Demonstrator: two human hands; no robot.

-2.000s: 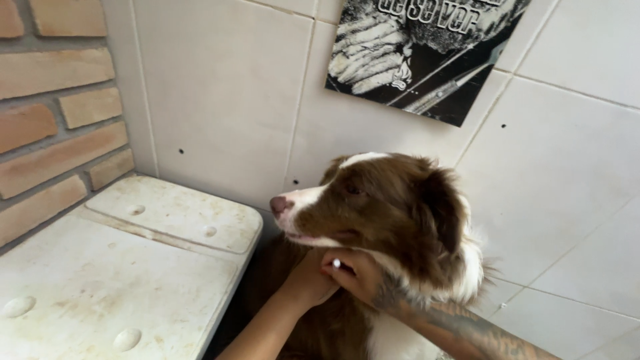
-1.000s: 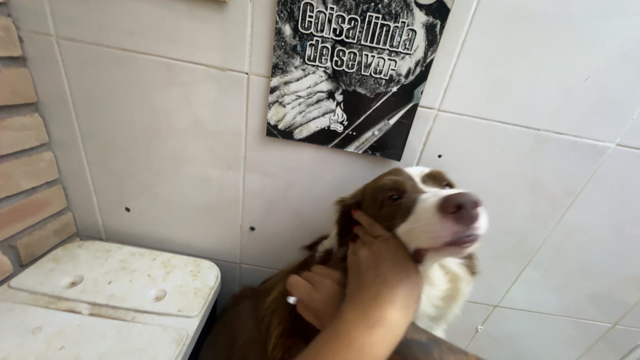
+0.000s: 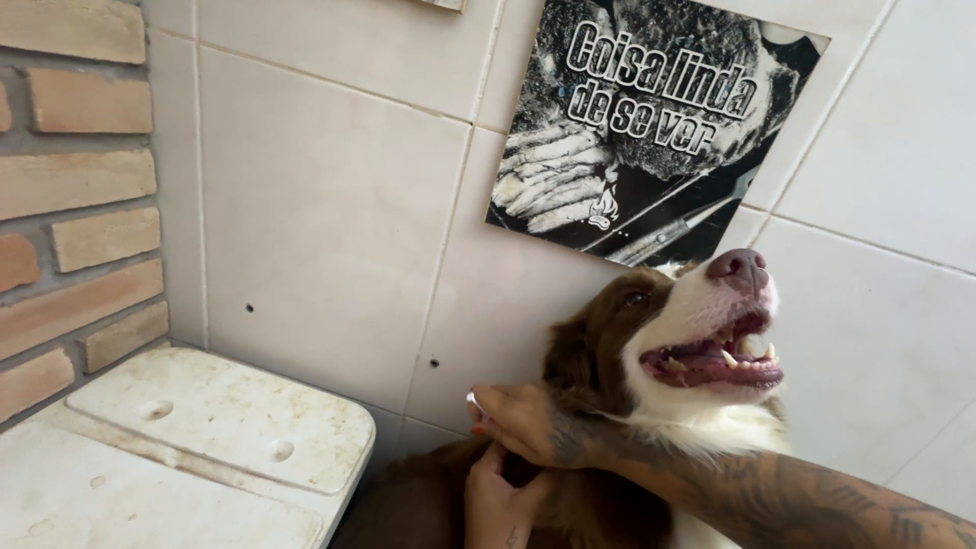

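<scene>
A brown and white dog (image 3: 648, 358) sits against the tiled wall, its head raised to the right and its mouth open. My right hand (image 3: 522, 419), at the end of a tattooed forearm, reaches across the dog's neck below the ear. A small white thing (image 3: 473, 399) shows at its fingertips, with an orange-red spot just under it; what they are I cannot tell. Just below, my left hand (image 3: 503, 492) rests at the dog's neck, thumb and fingers bent toward the brown fur. Whatever lies between the fingers of either hand is hidden.
On the left stands a stained white plastic lid or seat (image 3: 252, 412), close to a brick wall (image 3: 84, 183). A black and white sign (image 3: 648, 130) with lettering hangs on the tiles above the dog. The edge of another panel (image 3: 450, 4) shows at the top.
The dog has turned its head from the left to the right and up, and its mouth has opened. My hands have moved from under its jaw to the side of its neck.
</scene>
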